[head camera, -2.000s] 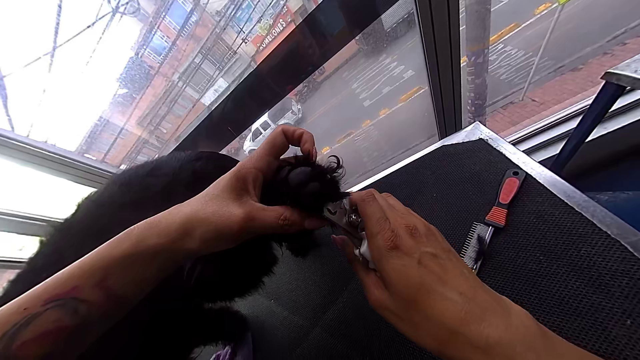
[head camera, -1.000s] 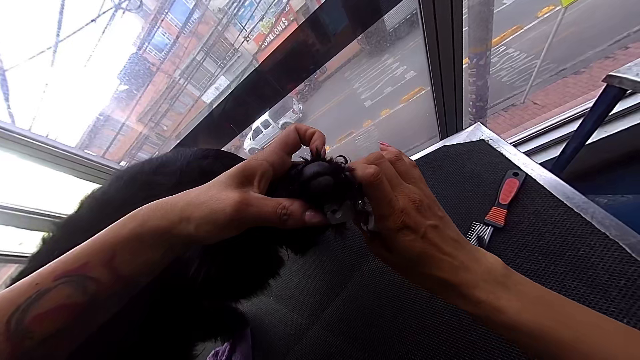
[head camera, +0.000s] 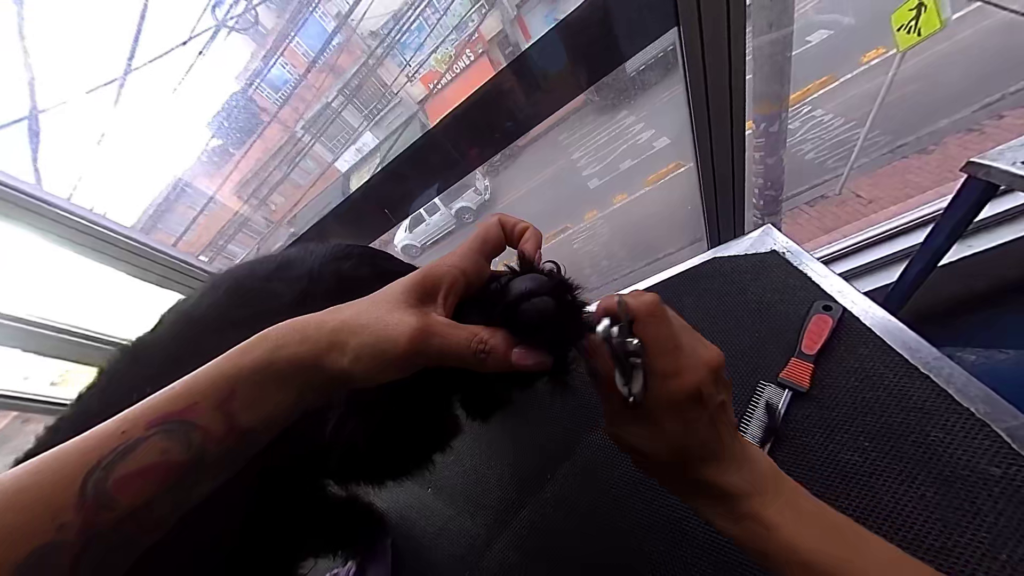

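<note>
A black-furred animal (head camera: 264, 296), probably a dog, is on the black textured table at the left. My left hand (head camera: 448, 312) is closed around its raised paw (head camera: 532, 308), with the thumb below and the fingers curled over the top; the dark pads face the camera. Just right of the paw, my right hand (head camera: 672, 384) grips a small metal nail clipper (head camera: 624, 356). The clipper's head is beside the paw's fur; whether they touch cannot be told. Part of the tool is hidden by my fingers.
A metal-toothed comb with a red and black handle (head camera: 810, 344) lies on the grooming table (head camera: 904, 448) at the right. The table's pale metal edge (head camera: 880, 336) runs along large windows. A dark blue support with a pale top (head camera: 944, 232) stands beyond it. Purple material shows at the bottom.
My right hand with the clipper has moved off from against the paw to just right of it, and the clipper is more visible. My left hand still holds the paw.
</note>
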